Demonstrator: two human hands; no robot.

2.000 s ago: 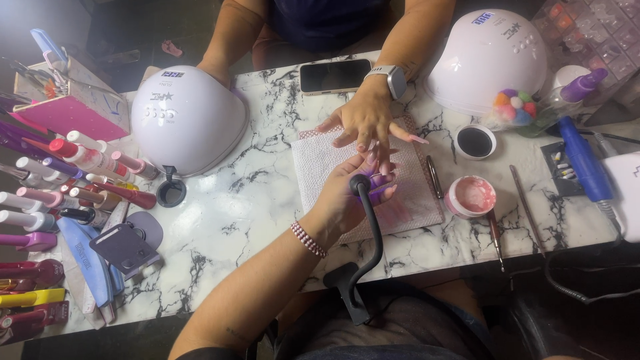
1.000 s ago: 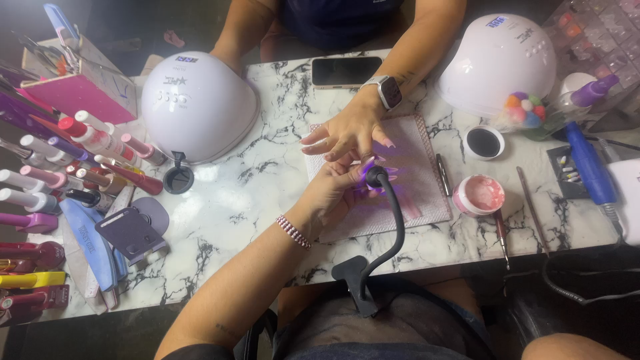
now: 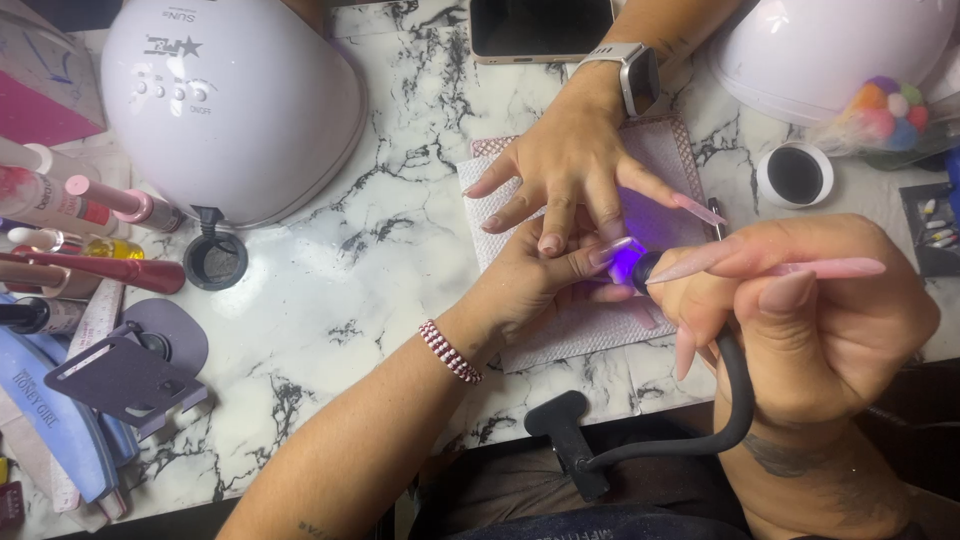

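Observation:
My left hand (image 3: 551, 262), a beaded bracelet at its wrist, holds a finger of the other person's hand (image 3: 566, 161) over a white paper towel (image 3: 487, 180). My right hand (image 3: 817, 307), with long pink nails, grips the head of a black gooseneck lamp (image 3: 742, 390). Violet light from the lamp falls on the fingertips by my left thumb. The lamp's clamp (image 3: 566, 442) sits at the near table edge. Which finger my left hand holds is partly hidden.
White nail lamps stand at the left (image 3: 240, 112) and the right (image 3: 825, 52). A phone (image 3: 540, 30) lies at the back. Polish bottles (image 3: 120, 199), blue nail files (image 3: 56, 412) and a grey phone stand (image 3: 124, 382) crowd the left side. A round lid (image 3: 795, 176) lies right of the towel.
My right hand has come into view from the right and taken hold of the lamp's head. The other person's hand is now spread palm down over my left hand. The view is closer.

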